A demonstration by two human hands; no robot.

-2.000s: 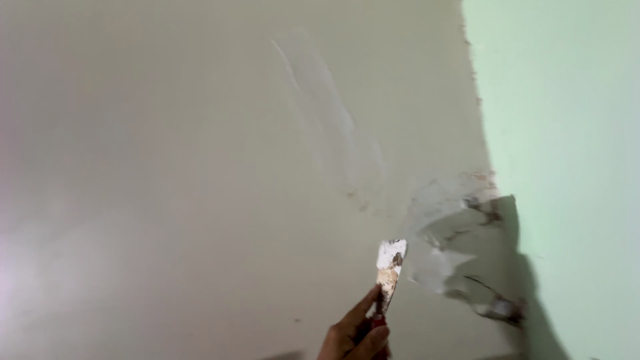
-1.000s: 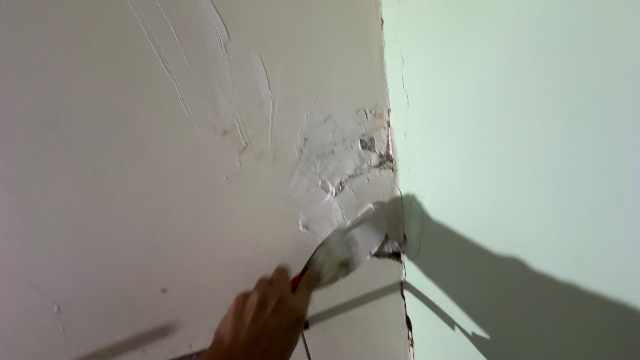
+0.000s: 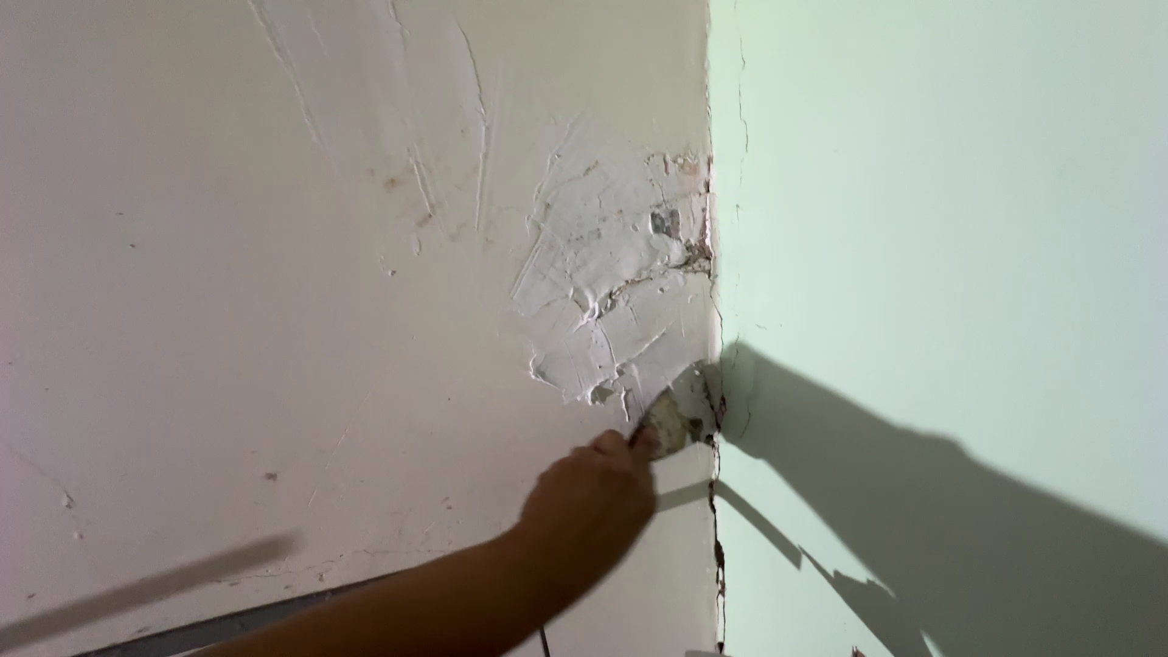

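Note:
My left hand (image 3: 593,497) reaches in from the lower left and grips a putty knife, its handle mostly hidden in the fingers. The knife's stained metal blade (image 3: 668,424) lies at the wall near the corner, beside a dark broken hollow (image 3: 701,429). Above the blade, a patch of whitish filler (image 3: 602,265) with ridges and rough edges covers part of the beige wall, around exposed damaged spots (image 3: 666,222). My right hand is out of view.
A pale green wall (image 3: 958,228) meets the beige wall at a cracked corner joint (image 3: 719,547). Thin filler ridges (image 3: 479,119) mark the upper beige wall. A grey strip (image 3: 246,622) runs behind my forearm, and shadows fall across both walls.
The knife blade has moved from left of the damaged area to the hollow by the corner. More filler ridges show on the wall than in the blurred earliest frame. The view has shifted.

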